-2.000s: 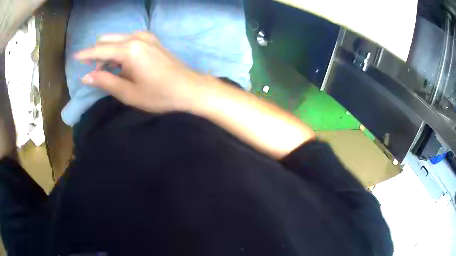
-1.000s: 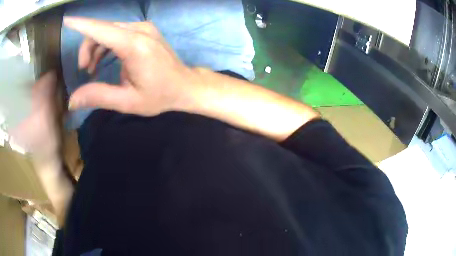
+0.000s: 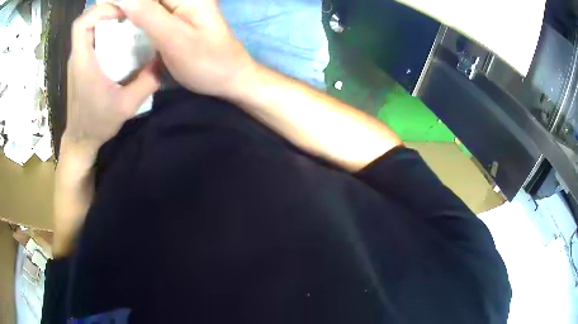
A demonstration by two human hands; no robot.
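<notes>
A small pale stack of card pieces (image 3: 122,50) is held over the lap at the upper left, with its lower end showing under my left hand. My left hand (image 3: 95,88) grips it from the left, with thumb and fingers around it. My right hand (image 3: 190,44) is at its upper right side, fingers on its top edge. The right fingertips are partly cut off by the top edge of the picture. Loose white pieces (image 3: 24,82) are heaped in the carton (image 3: 58,69) at the far left.
The white tabletop (image 3: 481,22) crosses the top right. A dark metal cabinet (image 3: 475,107) stands at right above the green floor (image 3: 412,117). A brown carton (image 3: 456,174) is at lower right beside a white surface (image 3: 539,259). More pieces lie at lower left.
My left hand has come in from the left with the pale stack. My right hand, empty and spread before, has moved up and closed onto the stack.
</notes>
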